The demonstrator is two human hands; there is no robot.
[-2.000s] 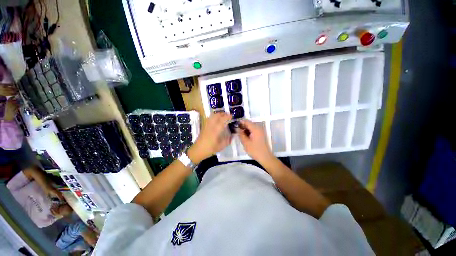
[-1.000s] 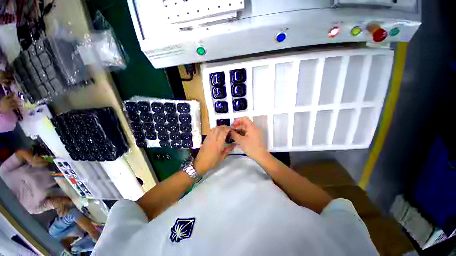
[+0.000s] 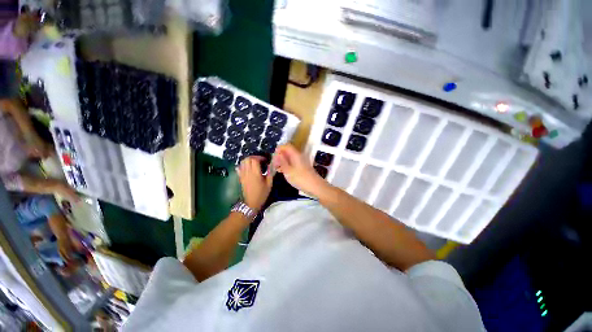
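Observation:
The small supply tray lies on the green mat, packed with rows of glossy black housings. My left hand is at its near right corner, fingers on a black housing there. My right hand is just beside it, fingertips bent together near the tray's edge; whether it holds anything cannot be told. The white compartment tray lies to the right, with several black housings in its left pockets. Blur hides details at the fingertips.
The grey machine edge with coloured buttons runs behind the compartment tray. A dark stock tray sits on the wooden board at left, beside a white tray. Coworkers' arms show at far left. A small dark part lies on the mat.
The view has turned leftwards. Both hands have moved from the compartment tray to the supply tray's near right corner. Compared with the oldest frame, more housings lie visible in the compartment tray.

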